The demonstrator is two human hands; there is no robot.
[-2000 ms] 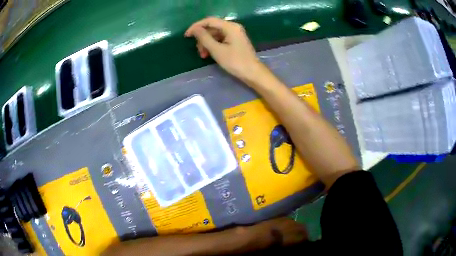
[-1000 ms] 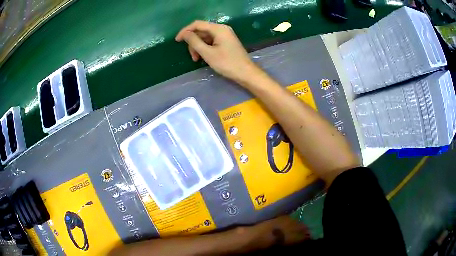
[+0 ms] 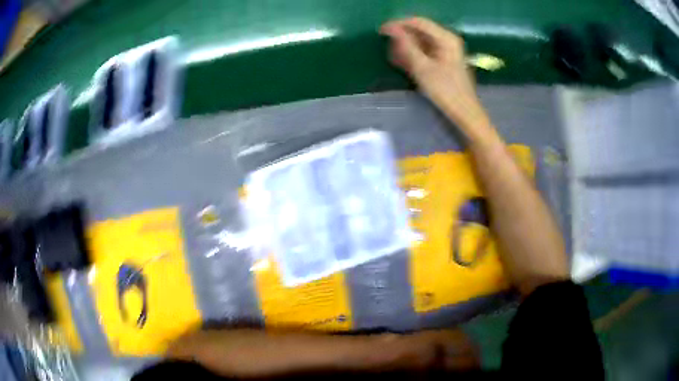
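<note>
The picture is blurred. A white tray (image 3: 327, 208) with three compartments and no black units in it lies tilted on the grey-and-yellow printed cardboard (image 3: 380, 290). My right hand (image 3: 428, 52) is over the green belt, up and right of the tray, fingers loosely curled, with nothing visible in it. My left forearm lies across the cardboard's near edge. My left hand (image 3: 456, 350) is a dark blur at the lower edge, beside my right sleeve; its fingers cannot be made out.
Filled trays (image 3: 134, 89) with black units stand on the green belt (image 3: 260, 63) at left. A row of black units (image 3: 63, 237) is at lower left. Tray stacks (image 3: 633, 216) stand at right above a blue edge (image 3: 644, 277). Dark loose parts (image 3: 569, 50) lie on the belt at upper right.
The view has shifted, so the tray, cardboard and stacks appear farther right, and more of the belt's left trays show. My right hand remains over the belt, loosely curled. The empty tray stays on the cardboard.
</note>
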